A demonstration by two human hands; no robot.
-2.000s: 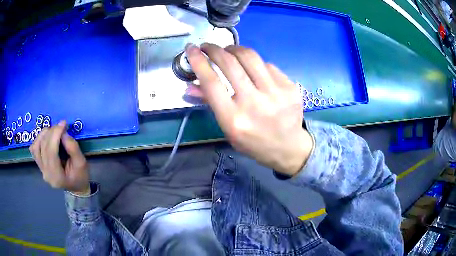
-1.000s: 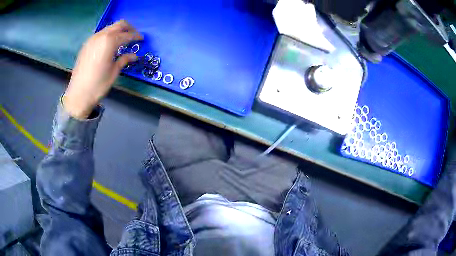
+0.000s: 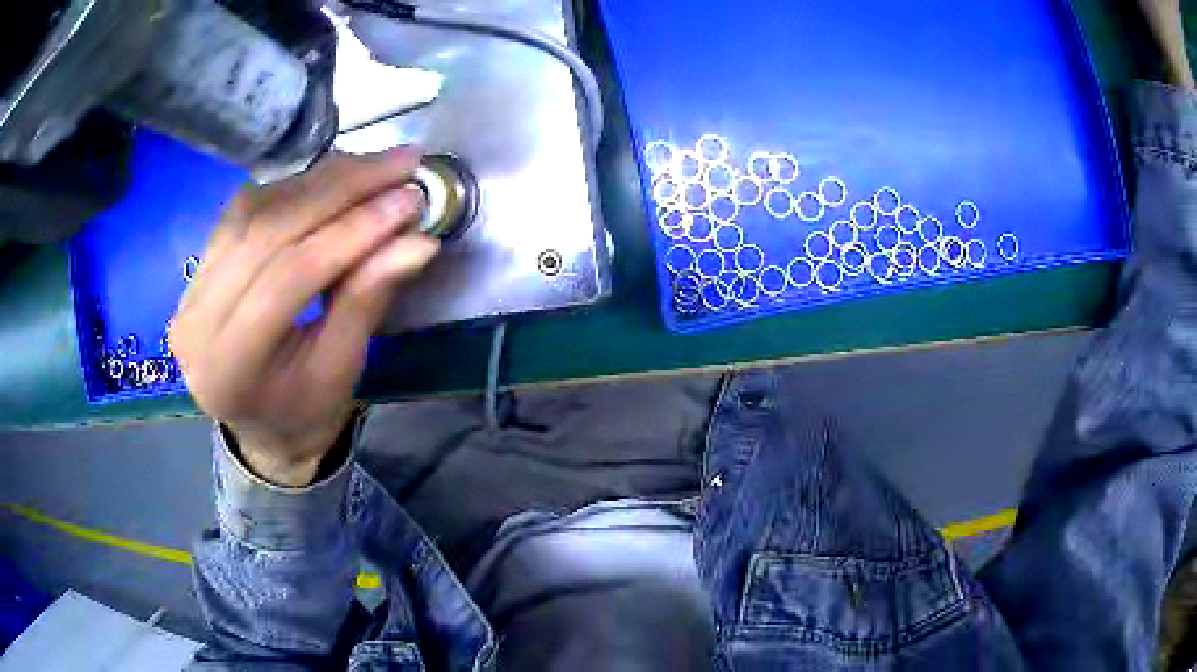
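Note:
My left hand (image 3: 295,289) is at the round metal fixture (image 3: 449,197) on the silver plate (image 3: 525,158). Its thumb and fingertips touch the near left side of the fixture's top. A pale ring-like edge shows at the fingertips; whether it is a loose ring or part of the fixture, I cannot tell. The dark and silver machine head (image 3: 243,92) hangs at upper left, beside the hand. My right hand (image 3: 1166,37) is cut off by the top right edge, so its fingers are hidden.
The right blue tray (image 3: 866,79) holds many silvery rings (image 3: 827,273) along its near side. The left blue tray (image 3: 99,282), partly behind my left hand, has several rings near its front edge. White crumpled material (image 3: 381,85) lies by the head. A grey cable (image 3: 558,53) curves across the plate.
My left hand has moved from the left tray's rings to the fixture. The view has shifted right, bringing the right tray nearer the middle. Part of my right hand now shows at top right.

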